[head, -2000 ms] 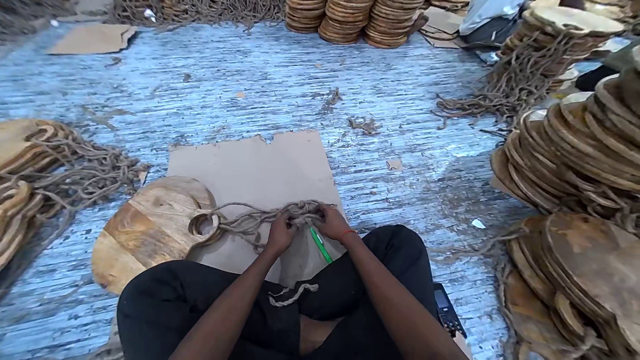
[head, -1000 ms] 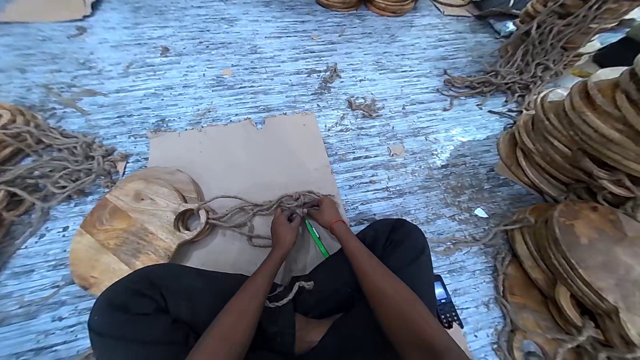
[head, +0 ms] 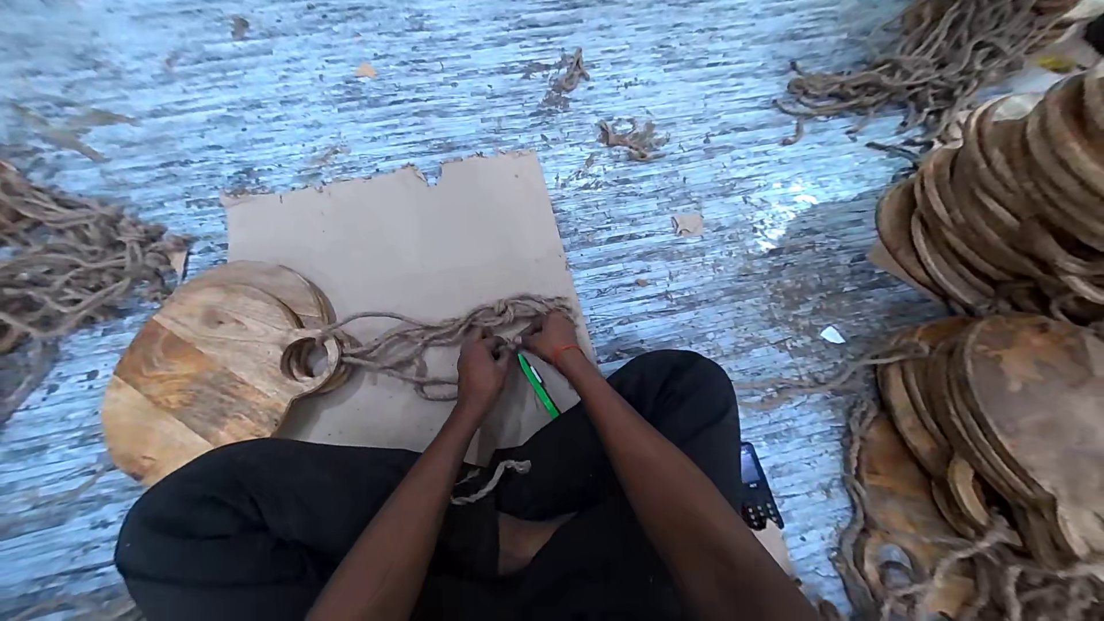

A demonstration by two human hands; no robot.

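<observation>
My left hand [head: 485, 364] and my right hand [head: 547, 338] are close together, fingers pinched on a strand of brown jute rope [head: 509, 305]. More of the rope bundle lies just above them and runs left to the ringed handle holes of several stacked round wooden boards [head: 207, 345]. The boards rest partly on a cardboard sheet [head: 431, 233] at my left knee. A green pen or similar slim tool [head: 538, 385] lies just below my hands, near my right thigh. A short piece of rope [head: 492, 483] lies on my lap.
Stacked wooden boards with ropes [head: 1026, 414] stand close on the right, with a leaning stack [head: 949, 224] behind. Another rope pile [head: 78, 259] lies at left, and more rope [head: 906, 78] at top right. A keypad phone [head: 759, 487] lies beside my right knee. Rope scraps [head: 634, 138] litter the floor.
Both hands stay at the rope bundle, with small shifts of the fingers. The view has tilted down.
</observation>
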